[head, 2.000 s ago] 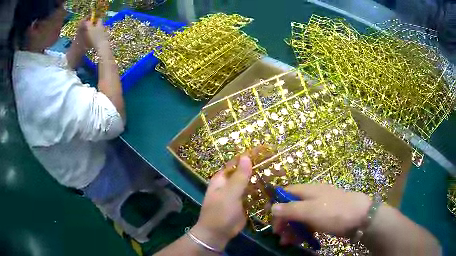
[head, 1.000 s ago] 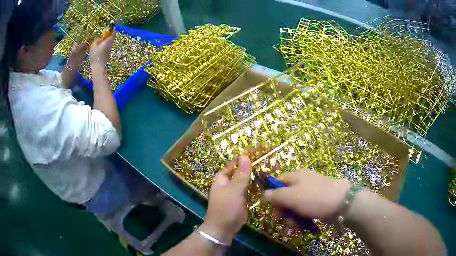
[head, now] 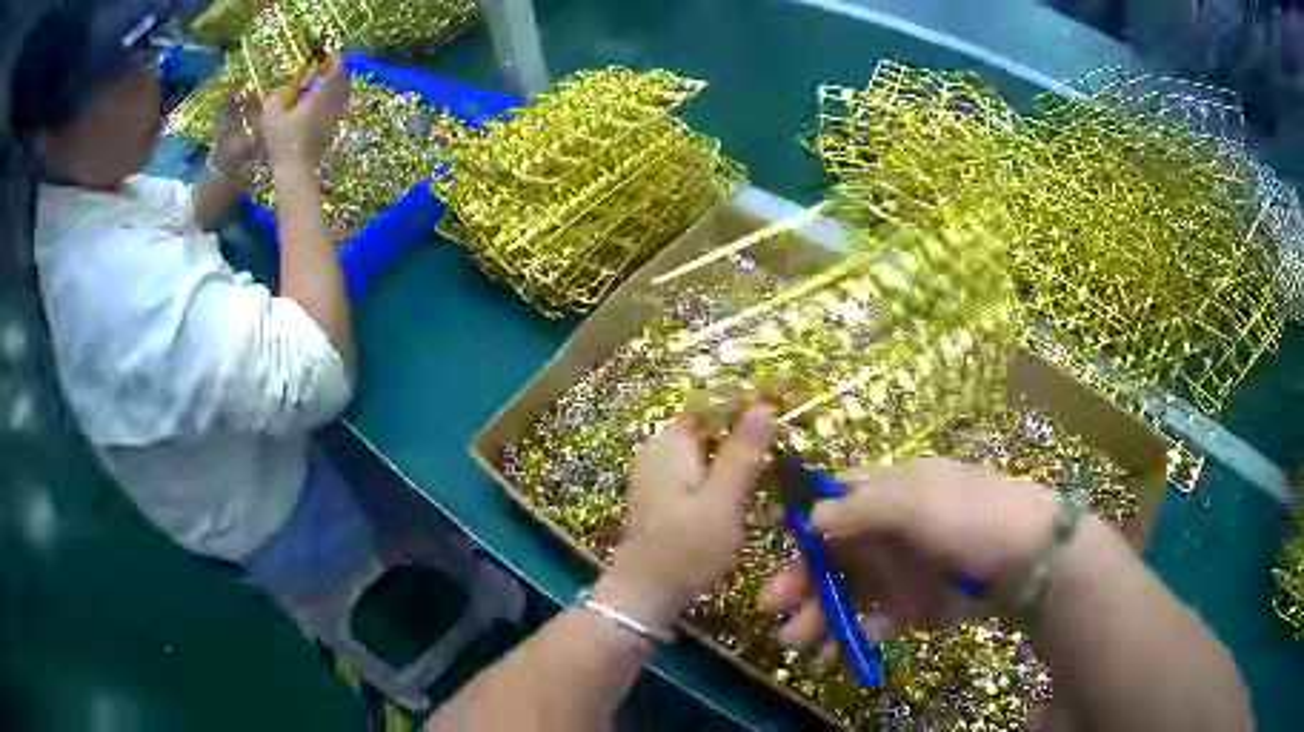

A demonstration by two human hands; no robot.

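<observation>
My left hand [head: 697,493] grips the near left edge of a gold sprue frame [head: 915,336], which is tilted over the cardboard box and partly motion-blurred. My right hand [head: 915,536] holds blue-handled side cutters [head: 832,579]; the handles are spread, some fingers are extended, and the dark jaws are close to my left hand. Whether the jaws touch the frame cannot be told. The cardboard box [head: 565,375] lies under both hands, with loose cut parts [head: 951,672] heaped in it, glinting gold and silver.
Stacked gold frames [head: 586,186] lie beyond the box's left corner. Heaped frames [head: 1115,236] lie beyond it at the right. At the left, a seated co-worker [head: 186,343] in white holds orange-handled cutters [head: 303,77] over a blue bin [head: 375,226]. A pale stool [head: 494,601] stands below.
The frame has tilted more steeply and swung to the right. My left hand has moved slightly up and right. The blue handles have spread and my right fingers have loosened.
</observation>
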